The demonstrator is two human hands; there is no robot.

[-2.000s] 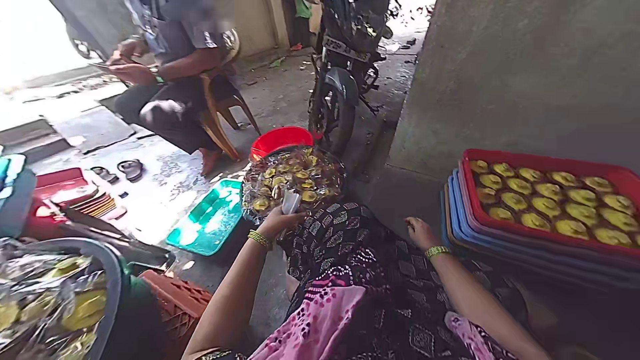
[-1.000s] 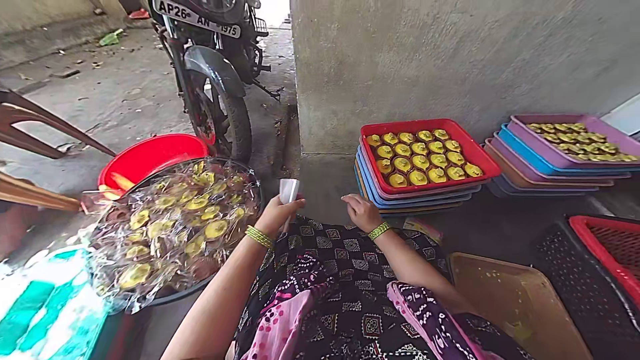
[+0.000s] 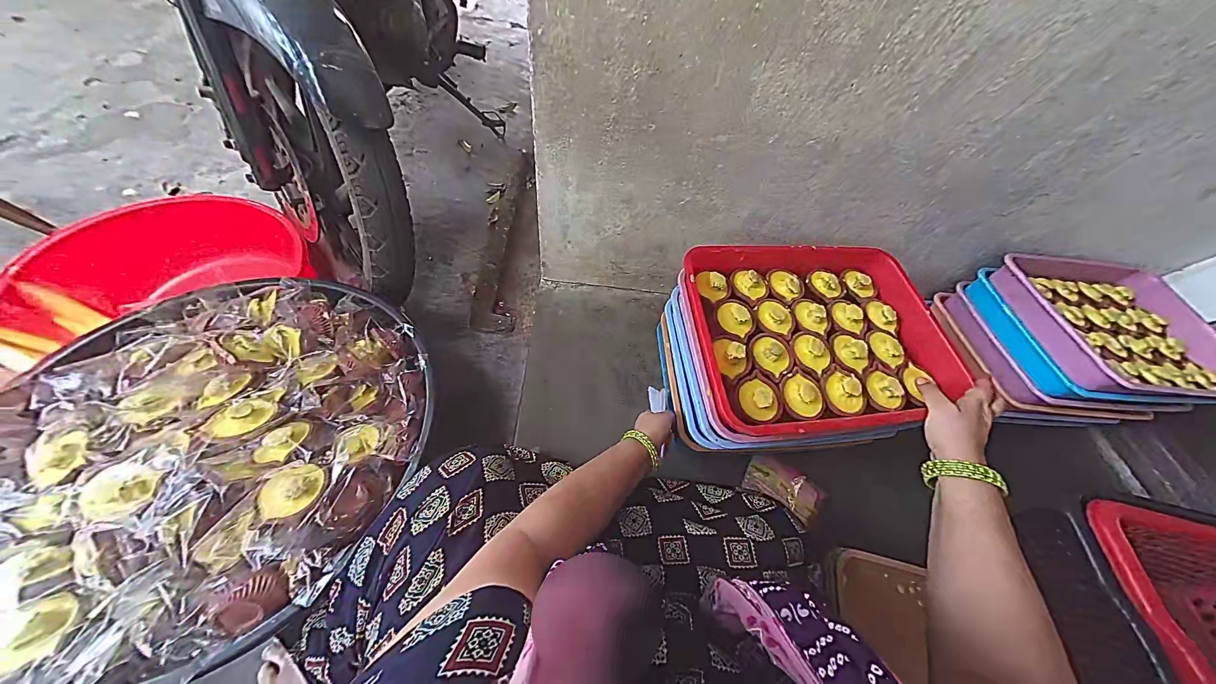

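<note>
A red plastic tray (image 3: 817,255) holds rows of small brown cups with yellow tops and lies on a stack of blue and other coloured trays (image 3: 686,380). My right hand (image 3: 958,418) grips the red tray at its near right corner, thumb over the rim beside a yellow-topped cup. My left hand (image 3: 655,429) is at the near left corner of the stack, with a small whitish clear piece (image 3: 656,399) held in it; its fingers are partly hidden. On the left, a wide dark tub (image 3: 424,399) is heaped with clear-wrapped yellow and brown pieces (image 3: 242,416).
A red basin (image 3: 190,228) stands behind the tub, near a motorcycle's front wheel (image 3: 375,199). A grey wall (image 3: 807,123) rises behind the trays. More stacked trays (image 3: 1021,332) stand at right, with a red crate (image 3: 1130,541) and a brown tray (image 3: 879,598) nearer me.
Both hands have moved from above my lap to the red tray's stack; the right now grips the tray's corner. The view has swung right, away from the seated person.
</note>
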